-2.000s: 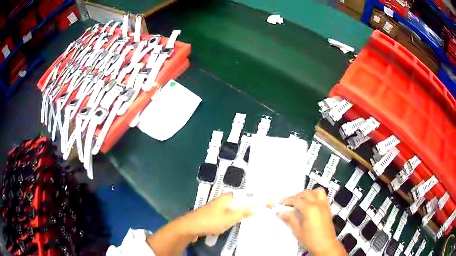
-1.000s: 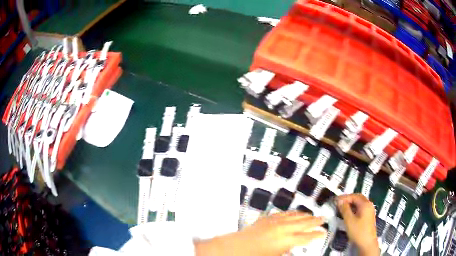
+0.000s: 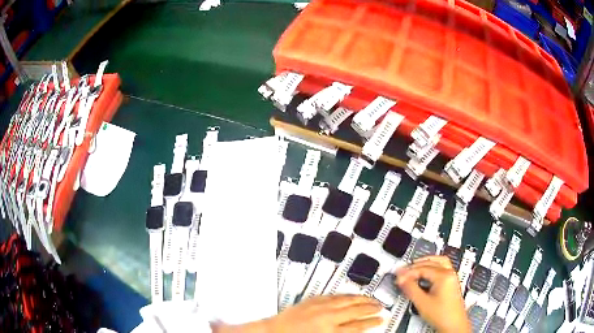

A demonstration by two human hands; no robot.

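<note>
Square watches with dark faces and white straps lie in close rows on the green bench. A long white paper sheet covers part of the rows at the left. My left hand lies flat, fingers extended, over the watches at the lower centre. My right hand is bent over a watch just right of my left fingertips, thumb and fingers close together at its face. Whether a small piece is between the right fingertips cannot be told.
Stacked red trays stand beyond the rows, white straps poking from their edge above a brown strip. A red tray of white-strapped watches is at left beside a white sheet. A yellowish ring is far right. Dark watches lie lower left.
Both hands have moved from the white sheet to the watches on its right. The view has shifted right, so the sheet and left tray appear further left. The left hand now lies flat.
</note>
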